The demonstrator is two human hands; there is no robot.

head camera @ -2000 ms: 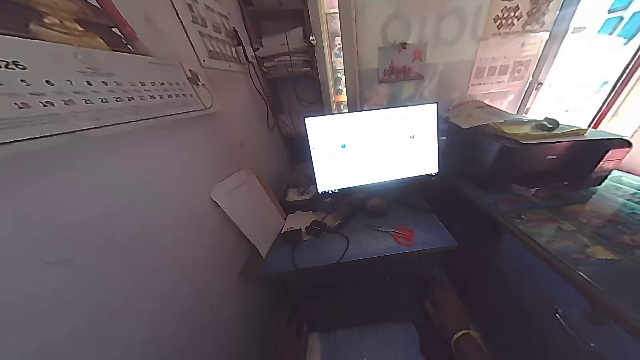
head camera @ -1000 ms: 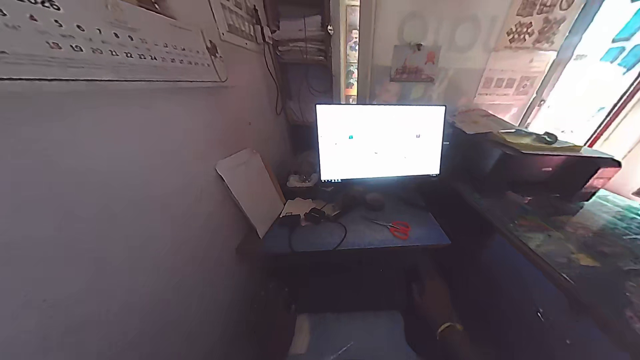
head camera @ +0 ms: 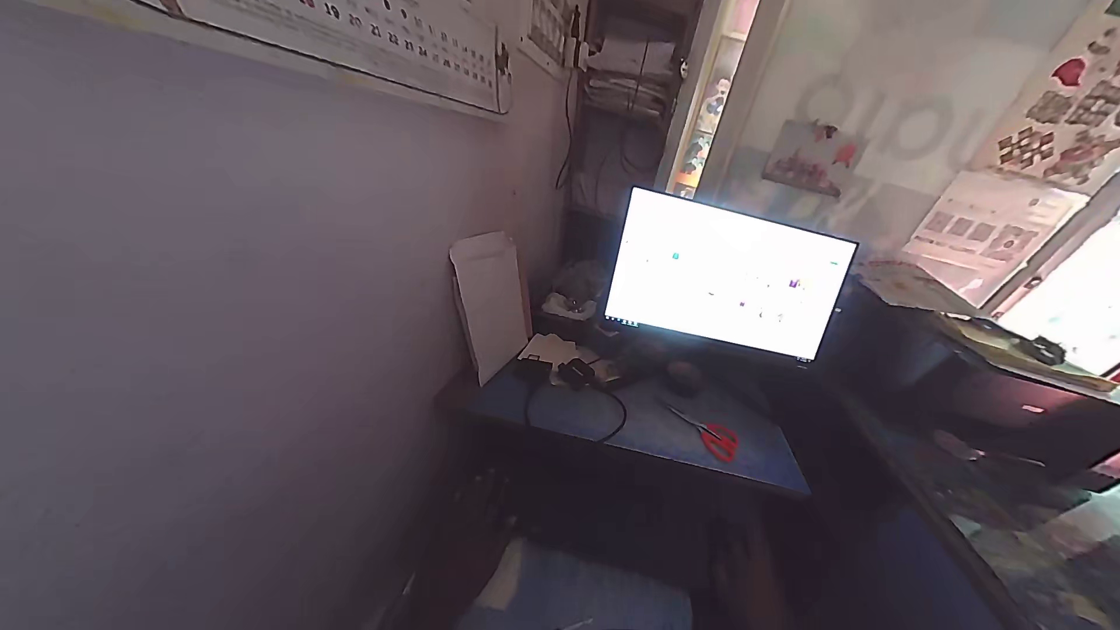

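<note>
In deep shadow below the desk, my left hand (head camera: 477, 525) is at the lower left, beside a pale blue surface (head camera: 586, 591). My right hand (head camera: 744, 560) is a dim shape to the right of that surface, and its fingers cannot be made out. On the blue desktop (head camera: 647, 429) above them lie red-handled scissors (head camera: 709, 433), a black cable (head camera: 623, 411) and a dark rounded object (head camera: 683, 377). A lit monitor (head camera: 731, 276) stands at the back of the desk.
A white board or folder (head camera: 490, 302) leans at the desk's left end by the wall. To the right, a black printer (head camera: 1006, 394) with papers on top stands on a glass-topped counter (head camera: 1006, 525). A calendar (head camera: 376, 52) hangs on the left wall.
The view has tilted and shifted left. My left hand shows more plainly at the lower left than before. More small marks appear on the monitor's screen.
</note>
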